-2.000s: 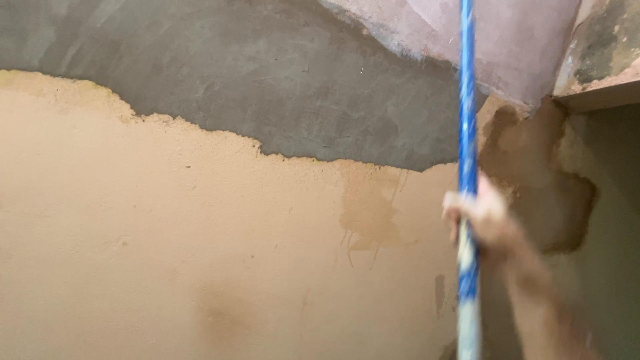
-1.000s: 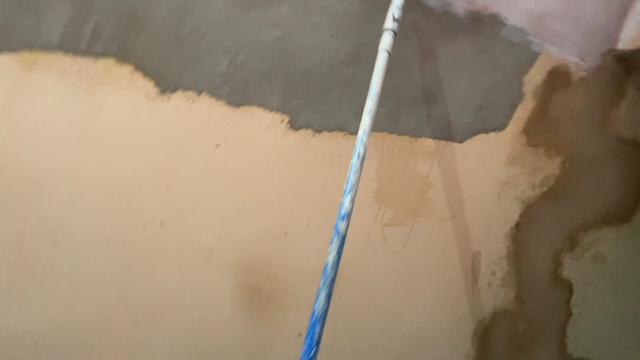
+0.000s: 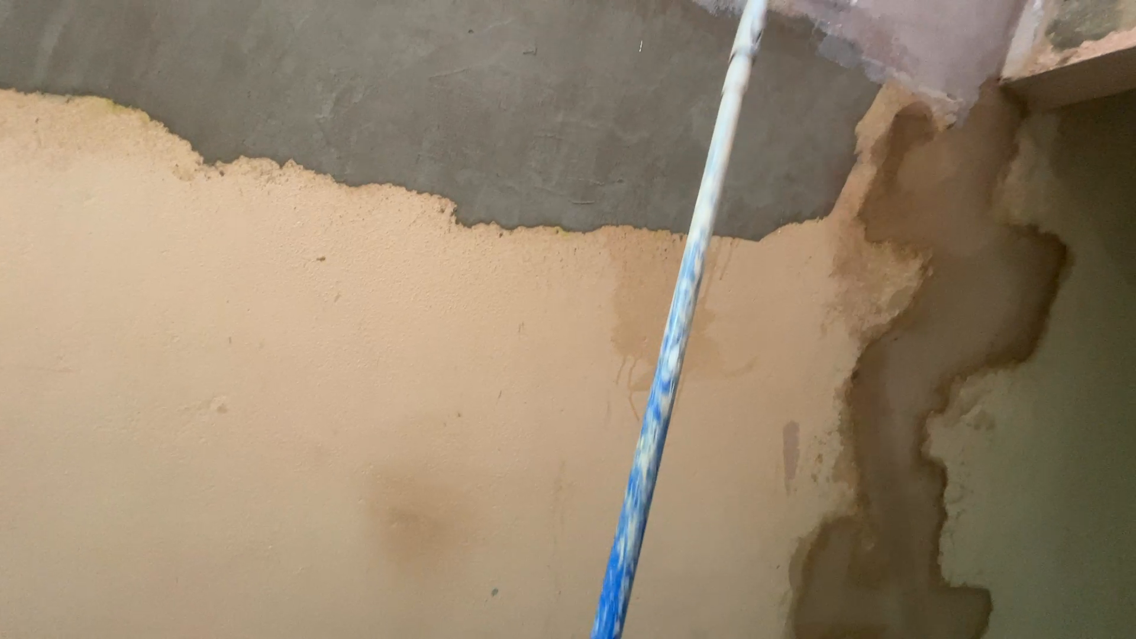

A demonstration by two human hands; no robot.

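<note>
A long blue pole (image 3: 666, 382), spattered with whitish paint, crosses the head view at a slant from the bottom middle to the top edge. A joint or collar shows near its upper part. Both ends of the pole lie outside the view, so what it carries is hidden. Behind it is a wall with a band of grey plaster (image 3: 355, 106) above a peach-painted surface (image 3: 266, 355). Neither my left hand nor my right hand can be seen.
On the right, a brown patch of render (image 3: 905, 382) runs down the wall corner, beside a shaded greenish wall (image 3: 1047, 461). A pinkish surface (image 3: 932, 35) and a ledge (image 3: 1074, 75) are at the upper right.
A hand gripping the pole two seconds ago is out of view now. The pole has gone from nearly upright to slanted, with its lower part further left.
</note>
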